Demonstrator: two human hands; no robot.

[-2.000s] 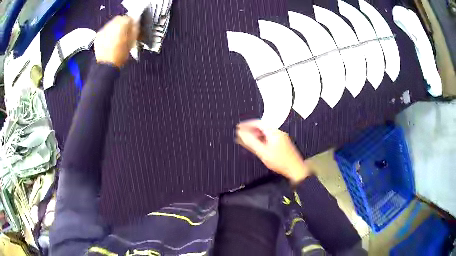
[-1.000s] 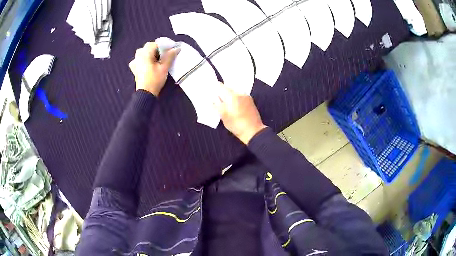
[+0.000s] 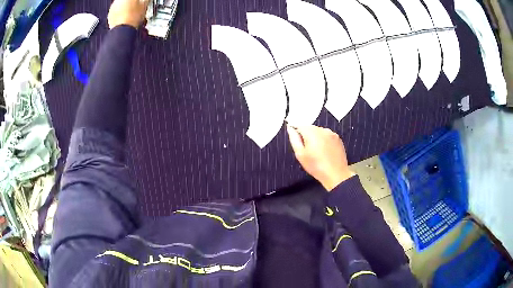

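A row of several white curved panels (image 3: 264, 101) overlaps on the dark pinstriped cloth (image 3: 180, 129), a thin dark seam line crossing them. My right hand (image 3: 322, 153) is at the row's lower edge, its fingertips by the lower end of the second panel from the left (image 3: 304, 79); whether they grip it I cannot tell. My left hand (image 3: 127, 12) is at the top edge, beside a fanned bundle of white panels (image 3: 162, 18). Its fingers are cut off or hidden, so its grip does not show.
A white curved stack (image 3: 70, 34) and a blue strip (image 3: 76, 66) lie at upper left. Pale green fabric heaps (image 3: 31, 135) are beside the table. A long white piece (image 3: 486, 50) lies at the far right end. A blue crate (image 3: 430, 191) stands on the floor at right.
The panel that both hands held a second ago now lies flat at the row's left end. My left hand has moved up to the bundle. My right hand has moved to the row's lower edge.
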